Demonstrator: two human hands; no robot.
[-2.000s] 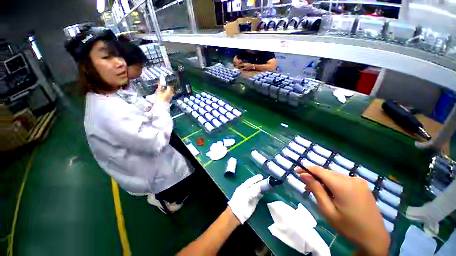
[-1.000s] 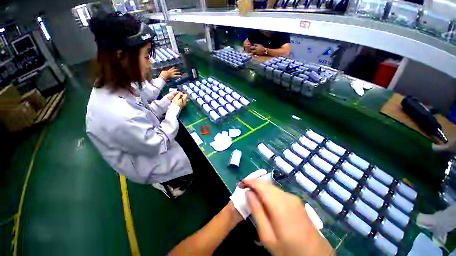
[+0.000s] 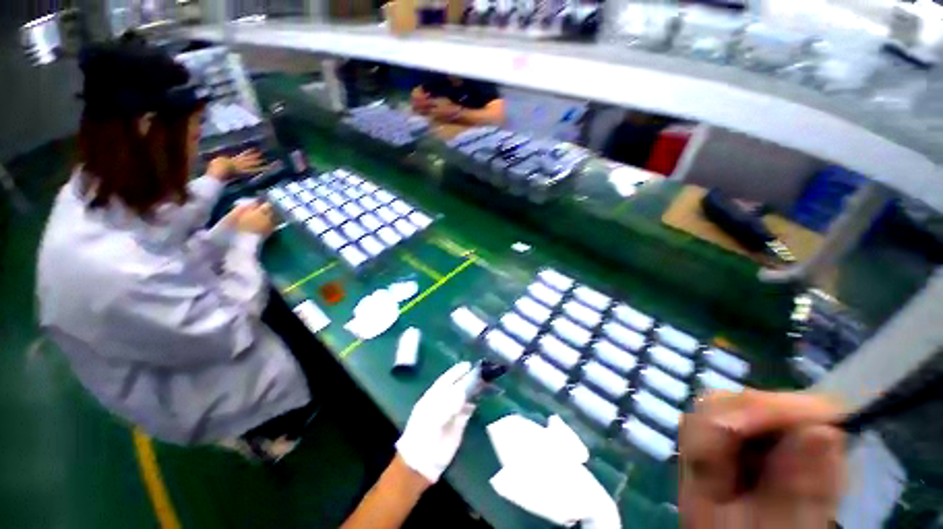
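Observation:
My left hand, in a white glove, holds a small housing with a dark end above the bench edge. My bare right hand is at the lower right, blurred, closed around a dark thin stick-like tool that points to the right. The two hands are well apart. A crumpled white cloth lies on the bench between them. A tray of white housings in rows lies just beyond. A loose housing stands on the bench left of my gloved hand.
A person in a pale jacket sits at the left by a second tray. Another person sits across the line. White wipes and an orange-brown item lie on the green bench. A heat gun lies on a brown board. A white shelf hangs overhead.
My right hand has moved away from the gloved hand to the lower right with the tool. The crumpled cloth is uncovered again. The view has shifted right.

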